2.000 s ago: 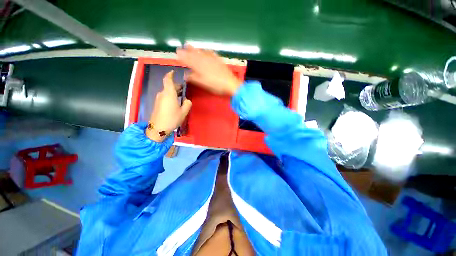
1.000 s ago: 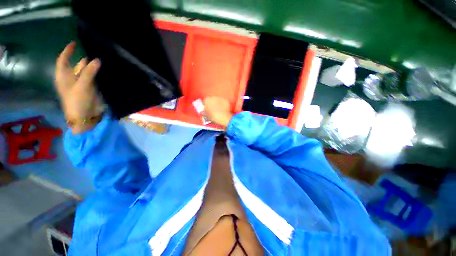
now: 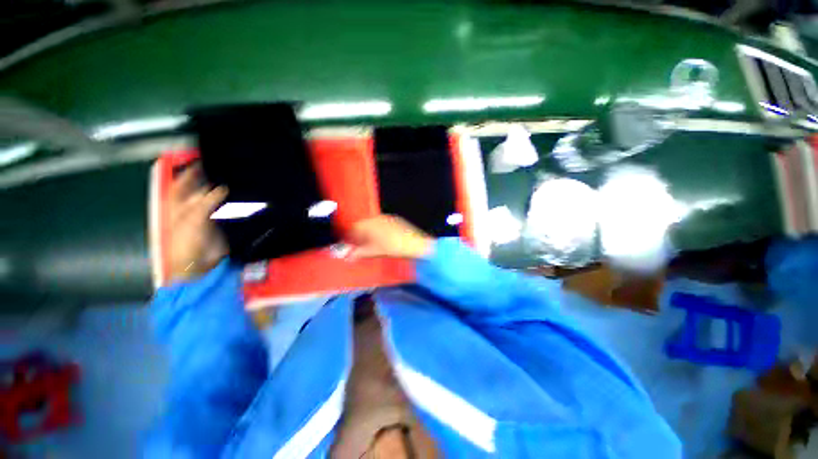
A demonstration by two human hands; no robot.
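Note:
A glossy black display panel (image 3: 265,170) is over the left and middle slots of the red tray (image 3: 305,278), with white light reflections on it. My left hand (image 3: 195,222) grips the panel's left edge; it is blurred. My right hand (image 3: 387,238) is at the panel's lower right corner, pinching a small white wiping cloth (image 3: 341,251). Another black panel (image 3: 416,184) lies in the right slot. A small white label (image 3: 256,271) shows below the held panel, at the tray's front left.
Right of the tray are crumpled white wipes (image 3: 514,151), two shiny white round bags (image 3: 562,220) and a clear bottle (image 3: 619,130). A green conveyor (image 3: 430,58) runs behind. A blue stool (image 3: 725,332) and a red stool (image 3: 36,394) stand on the floor.
The black panel has moved from tilted up at the left to over the tray, with my left hand following. My right hand stays low by the tray's front. The view has shifted.

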